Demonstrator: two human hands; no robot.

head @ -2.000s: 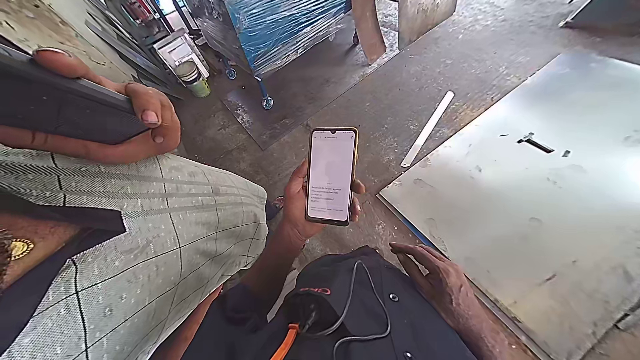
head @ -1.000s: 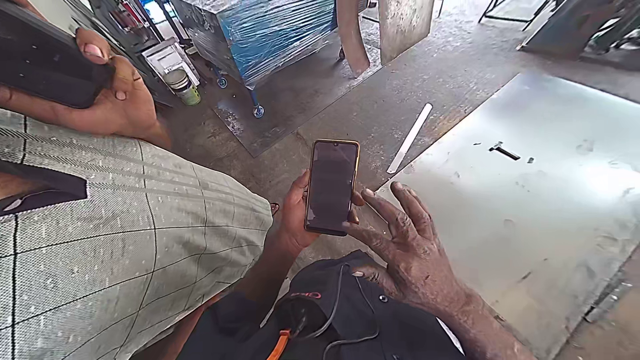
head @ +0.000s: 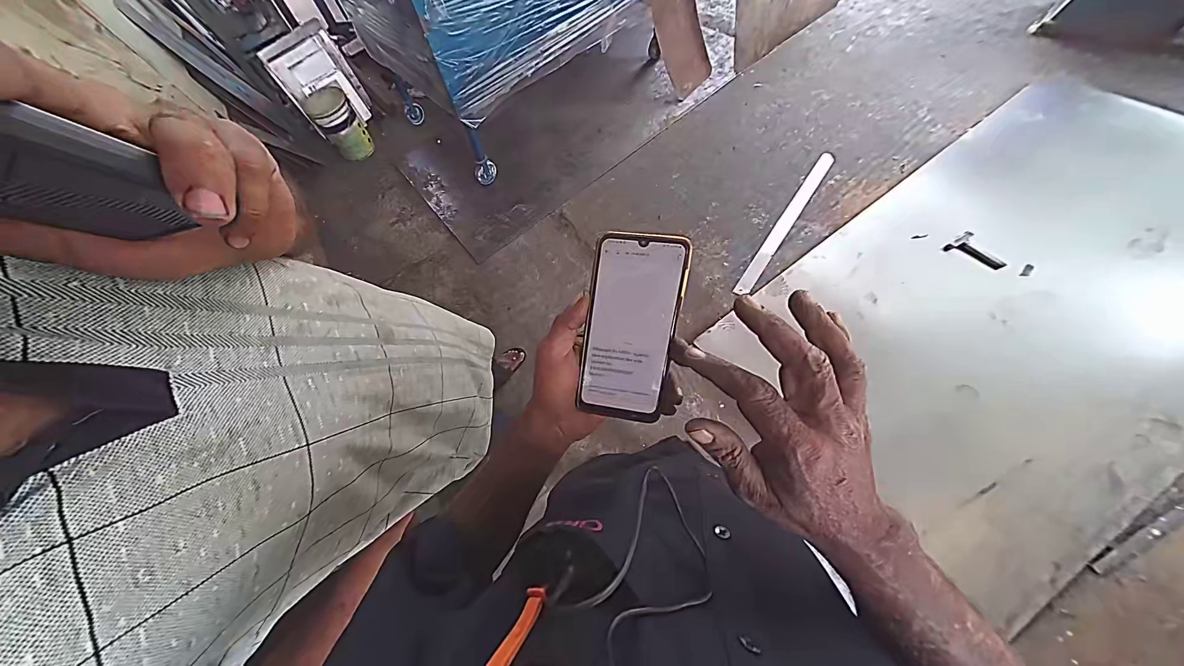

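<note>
A smartphone [head: 634, 324] with a lit, mostly white screen bearing some text is upright in my left hand [head: 560, 379], whose fingers wrap behind it. Just right of the phone is my right hand [head: 800, 407], fingers spread and holding nothing; its index fingertip is close to the phone's right edge, and whether it touches cannot be told. Beyond that hand lies a large sheet of metal [head: 953, 388] with a small dark tool-like piece [head: 976, 252] on it. A pale flat strip [head: 786, 222] lies beside the sheet's edge.
At the left stands another person in a checked garment [head: 370, 370], whose hand [head: 222, 185] holds a dark device [head: 83, 176]. A wheeled blue unit wrapped in plastic film [head: 518, 46] stands ahead, with a bucket [head: 339, 122] to its left. A dark cable hangs over my shirt.
My right hand came up from low at the right to the phone, then drew slightly back from it with fingers spread. The phone's screen went from light to dark and is light again.
</note>
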